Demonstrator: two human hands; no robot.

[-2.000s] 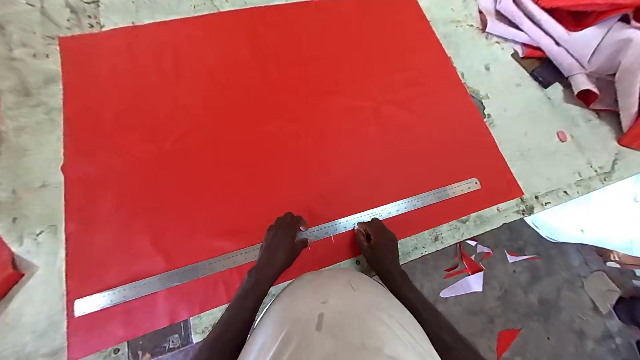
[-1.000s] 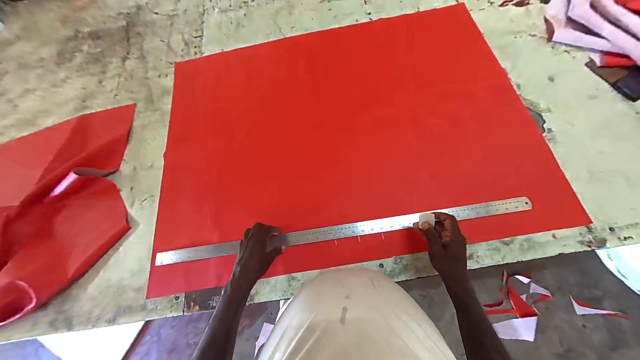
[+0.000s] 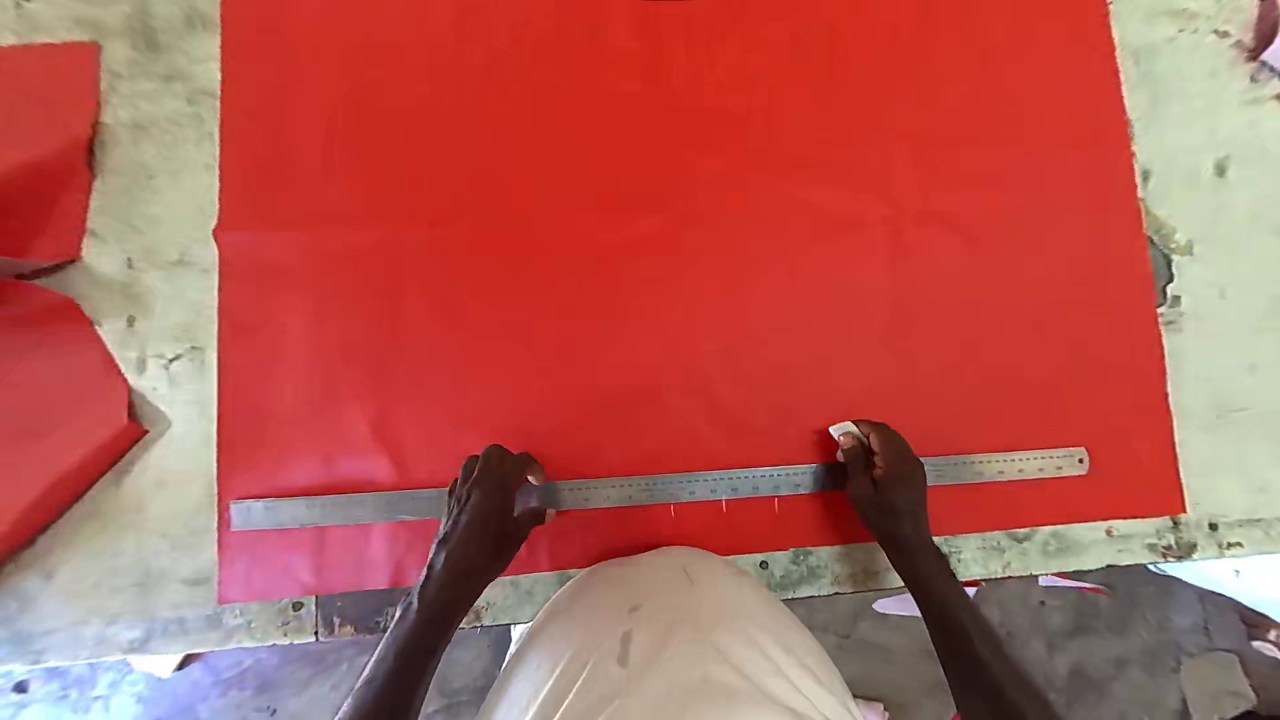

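Note:
A large sheet of red material [image 3: 640, 250] lies flat on the worn table. Across its near part runs a long steel ruler [image 3: 660, 488], tilted slightly up to the right. My left hand [image 3: 490, 505] grips the ruler left of its middle, fingers over the far edge. A small white piece, perhaps chalk [image 3: 846, 433], is pinched in my right hand [image 3: 888, 480], which rests over the ruler's right part. Several short white marks [image 3: 725, 505] show on the red sheet just below the ruler's near edge.
More red material [image 3: 55, 400] lies folded at the left of the table [image 3: 170, 330]. The table's near edge [image 3: 1050, 545] runs just below the sheet. Scraps [image 3: 900, 603] lie on the floor beyond that edge, at the lower right.
The ruler has turned closer to level since the oldest frame. My hands were close together there and are now far apart along it. The view has shifted and is nearer.

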